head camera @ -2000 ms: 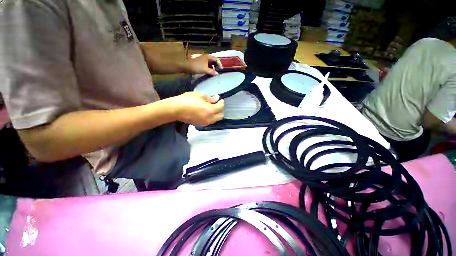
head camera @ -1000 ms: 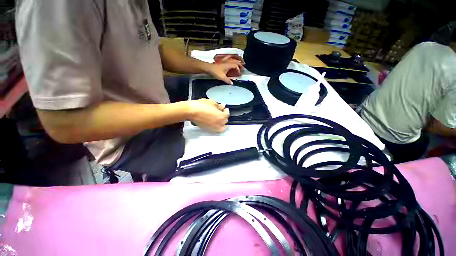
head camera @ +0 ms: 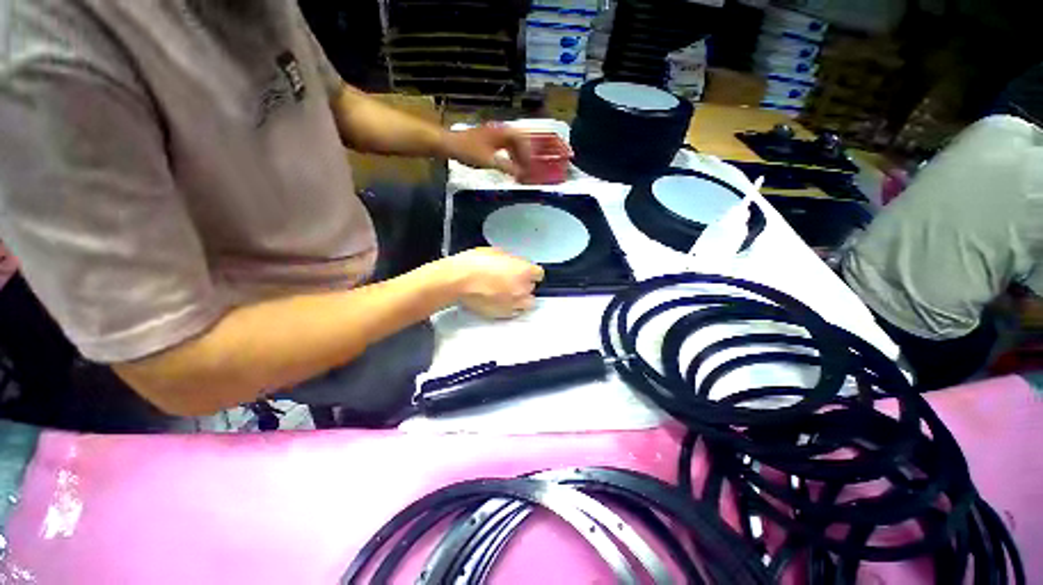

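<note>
Neither of my hands is in view. Flat silver and black metal rings point(head camera: 572, 517) lie on the pink surface point(head camera: 206, 497) nearest me, cut off by the bottom edge. A tangled heap of thin black rings point(head camera: 841, 457) lies at the right across the pink surface and white cover. A black electric screwdriver point(head camera: 515, 383) lies on the white cover point(head camera: 583, 320). Beyond it, a square black frame point(head camera: 600, 269) lies flat with a pale round disc point(head camera: 535, 232) in its opening.
A person point(head camera: 160, 171) at the left rests one hand point(head camera: 500, 282) at the frame's near edge; the other, blurred, is at a red tray point(head camera: 547, 157). Stacked discs point(head camera: 629, 137), a lower pile point(head camera: 658, 223) and a white nozzled bottle point(head camera: 729, 226) stand behind. Another person point(head camera: 949, 240) sits right.
The other person's hands have lowered the pale disc into the square frame. Their far hand has moved from the disc to the red tray. The view has shifted slightly.
</note>
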